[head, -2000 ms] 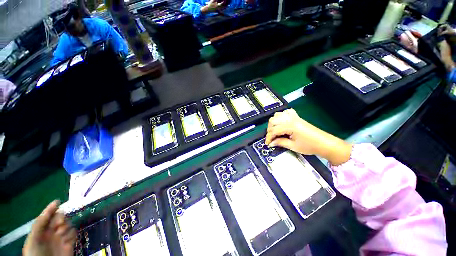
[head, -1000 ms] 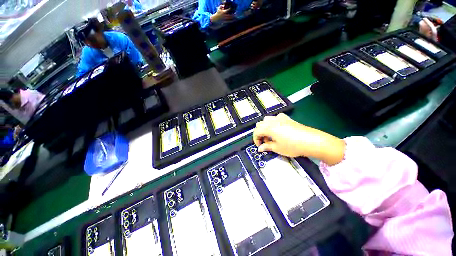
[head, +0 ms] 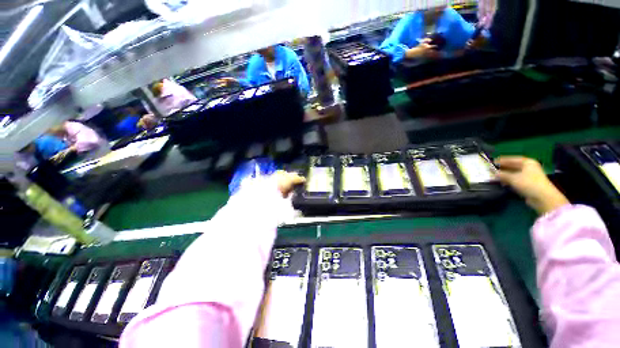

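Observation:
A black foam tray (head: 408,202) with five phone housings lies across the middle. My left hand (head: 291,182) is at its left end and my right hand (head: 523,178) at its right end, fingers on the edge; they hold the tray between them. A nearer foam tray (head: 364,258) with white phone housings (head: 401,309) lies below, partly hidden by my left sleeve. The housings have black camera ends with round openings. The blue parts bin (head: 251,172) is partly hidden behind my left hand.
Another foam tray with phones (head: 112,292) lies at the lower left. One more tray (head: 590,158) is cut off at the right edge. Stacked trays (head: 238,112) stand behind, with people in blue and pink smocks beyond. The bench mat (head: 170,200) is green.
The view has swung left. My right hand has left the near tray's end phone and taken the far tray's right end. My left hand has come into view at that tray's left end.

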